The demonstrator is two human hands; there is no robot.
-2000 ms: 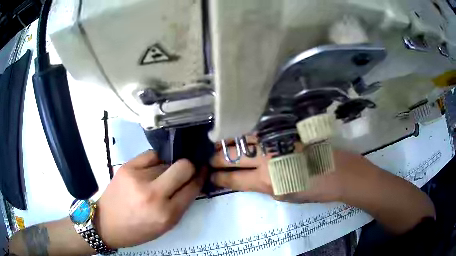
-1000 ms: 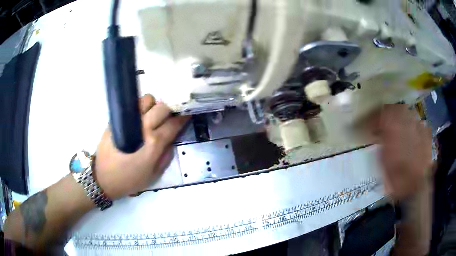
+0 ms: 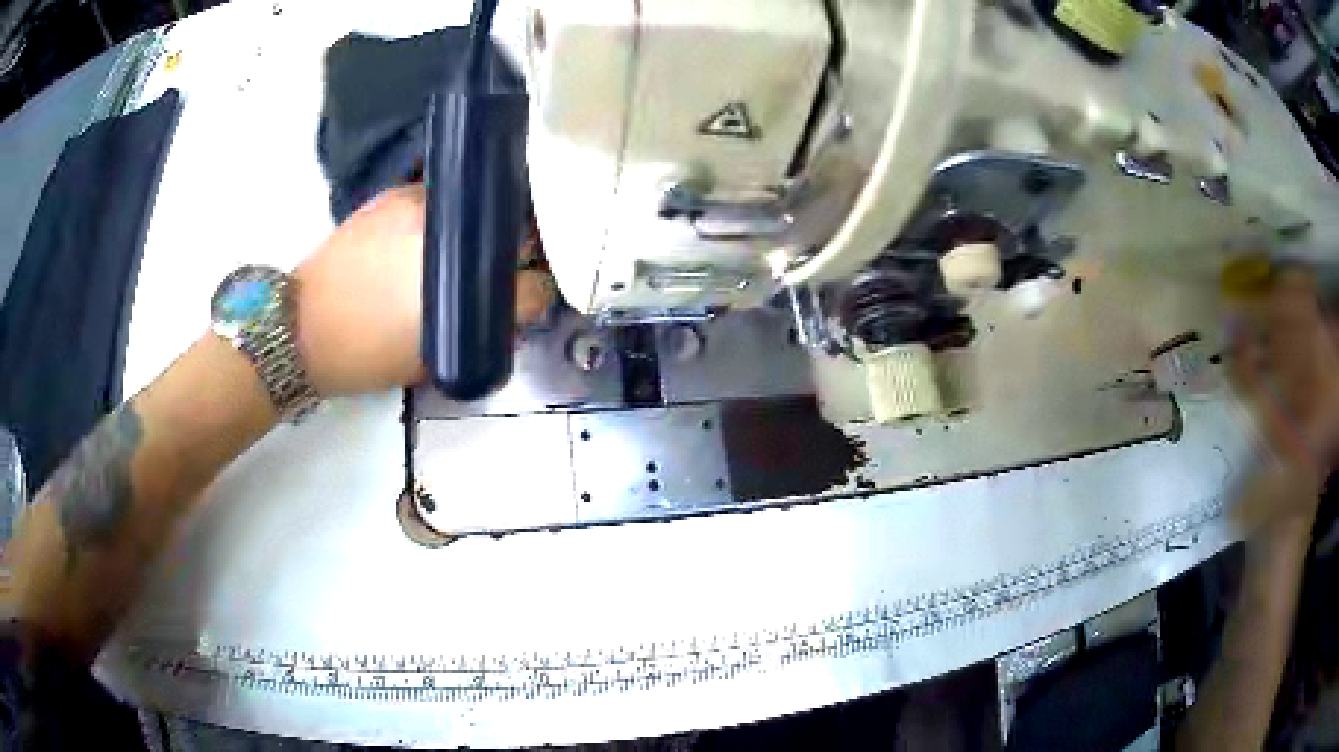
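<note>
My left hand (image 3: 385, 294) lies behind the left end of the sewing machine (image 3: 705, 191), partly hidden by the black machine lamp (image 3: 473, 250). Black cloth (image 3: 370, 110) lies bunched just beyond this hand; the fingers are mostly hidden, so I cannot tell if they hold it. My right hand (image 3: 1292, 375) is blurred at the far right, near the machine's right end; I cannot tell if it holds anything. The silver needle plate (image 3: 646, 458) is uncovered, with a dark patch (image 3: 786, 445) beside it.
Flat black pieces (image 3: 88, 272) lie at the table's left side. The white table (image 3: 588, 580) has a printed ruler along its front edge. Cream tension knobs (image 3: 899, 385) stick out from the machine head. Below the front edge at right, black material (image 3: 1084, 691) lies on a pale surface.
The black cloth has left the needle area and now shows behind the head at left. My left hand has moved back and away from the needle. My right hand has moved far right.
</note>
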